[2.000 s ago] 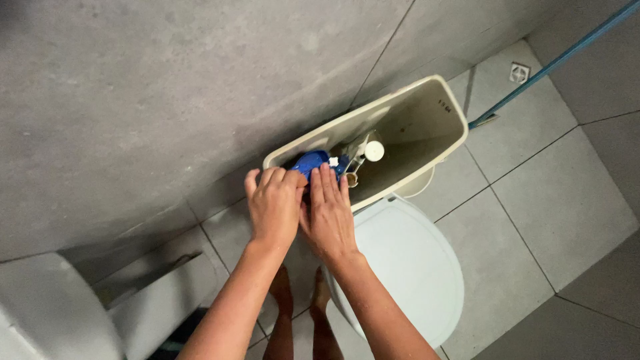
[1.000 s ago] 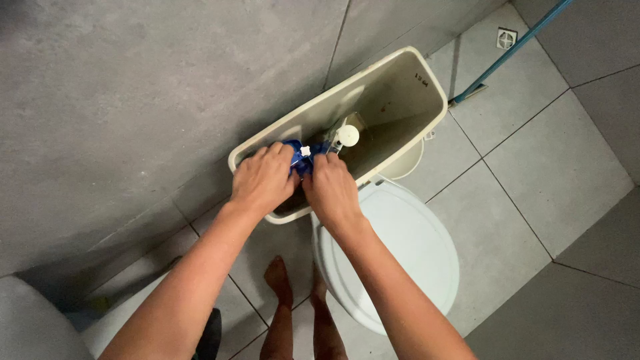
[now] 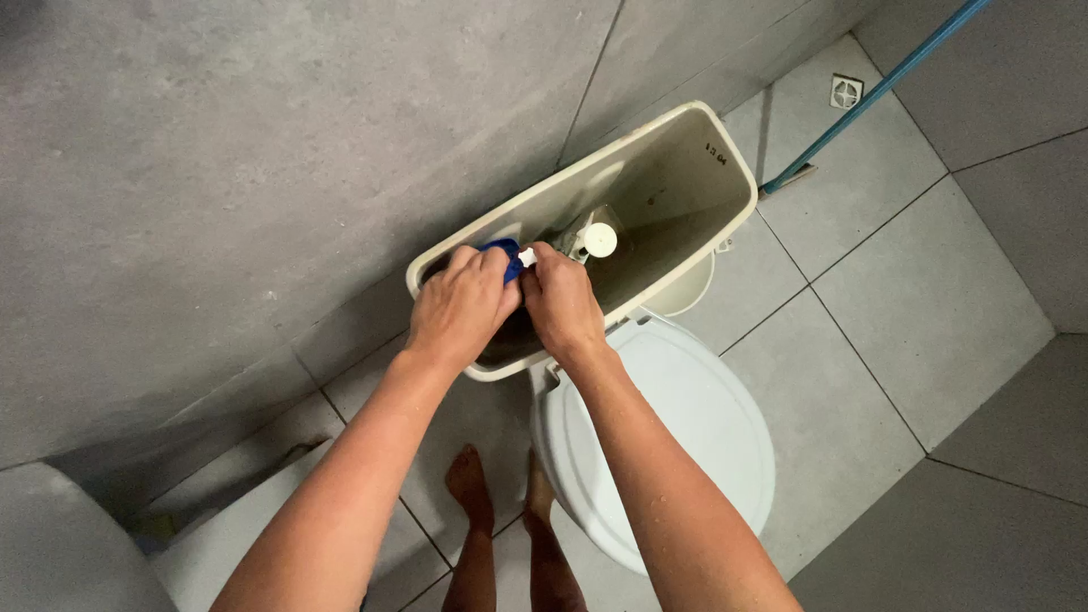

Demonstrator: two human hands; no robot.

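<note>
An uncovered toilet cistern (image 3: 654,293) stands behind a toilet with its white lid (image 3: 705,425) down. Over the cistern's left part, my left hand (image 3: 463,302) is closed on a blue plastic part (image 3: 503,252), mostly covered by the fingers. Close beside it, my right hand (image 3: 561,293) has its fingers bent at a small white piece (image 3: 528,257) on the blue part; its fingertips are hidden, so its hold is unclear. Just right of my right hand, a white round-topped flush valve (image 3: 600,240) rises inside the cistern.
A blue-handled floor squeegee (image 3: 858,110) leans at the upper right, near a floor drain (image 3: 847,91). A pale bucket (image 3: 687,289) stands partly under the cistern. The tiled wall (image 3: 297,153) runs along the cistern's back. Bare feet (image 3: 470,484) stand left of the toilet.
Two seconds ago my right hand lay with its fingers extended over the blue part; now they are curled at the white piece. My left hand stays at the blue part.
</note>
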